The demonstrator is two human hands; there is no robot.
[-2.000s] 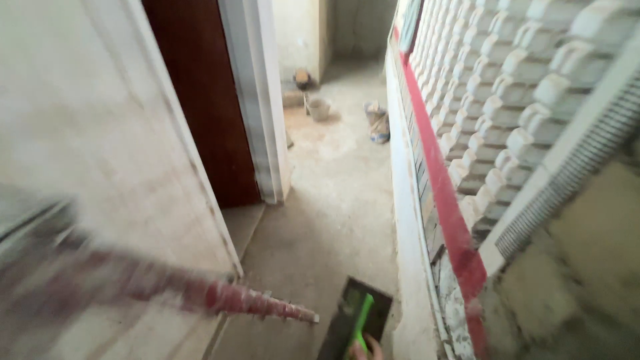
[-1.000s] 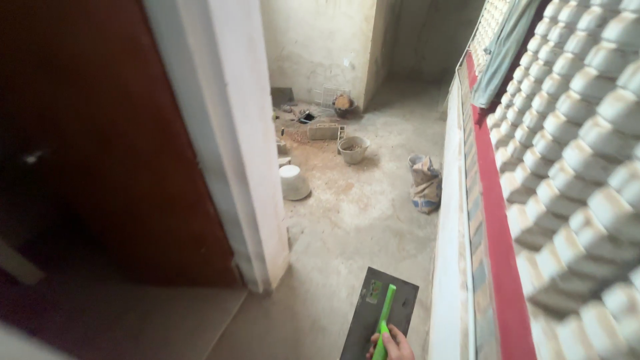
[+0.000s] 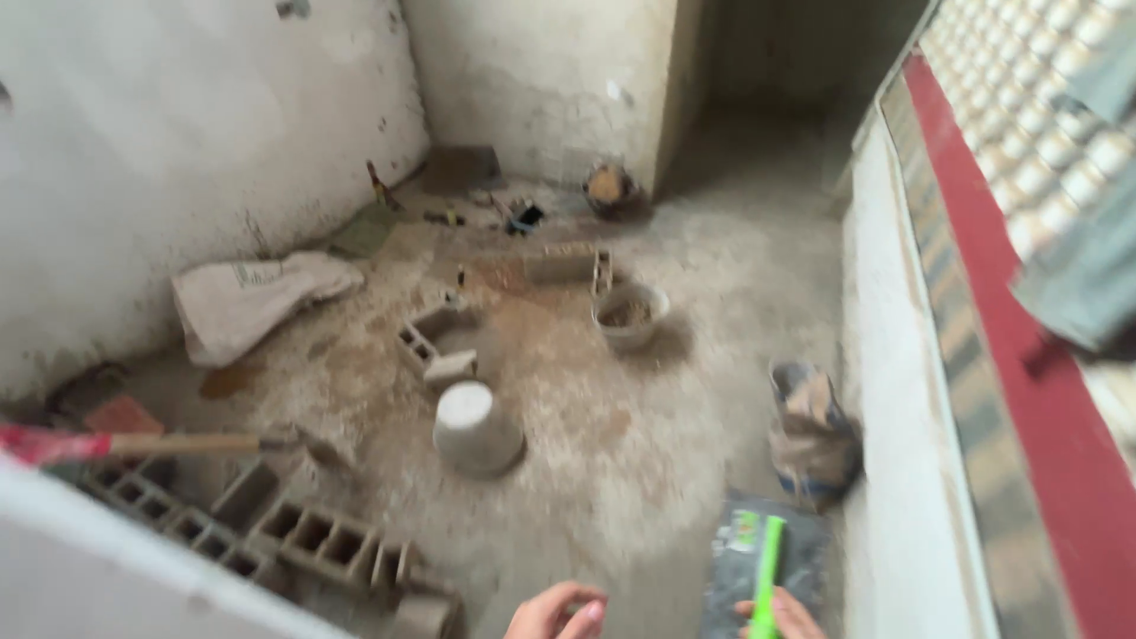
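Observation:
At the bottom right, my right hand (image 3: 785, 614) grips the bright green handle of a plastering trowel (image 3: 812, 541), whose wide dark blade lies under the handle and bears a green label. To its left is my left hand (image 3: 561, 612), fingers loosely curled, touching nothing that shows. Beyond the trowel, a worn bag (image 3: 812, 435) stands by the low white wall. An upturned bucket (image 3: 479, 435) sits on the concrete floor ahead of my left hand, and farther off a pail (image 3: 630, 319) holds some loose material.
Hollow blocks (image 3: 319, 537) and a wooden-handled tool (image 3: 195, 444) lie at the lower left. More blocks (image 3: 559, 266) surround the floor's middle. A pale sack (image 3: 253, 302) rests by the left wall. A dark round container (image 3: 608, 188) stands near the corner. Grey cloth (image 3: 1087, 266) hangs at right.
The view has moved forward past the doorway, bringing the blocks and sack into sight. My left hand has come into view. The trowel remains in my right hand.

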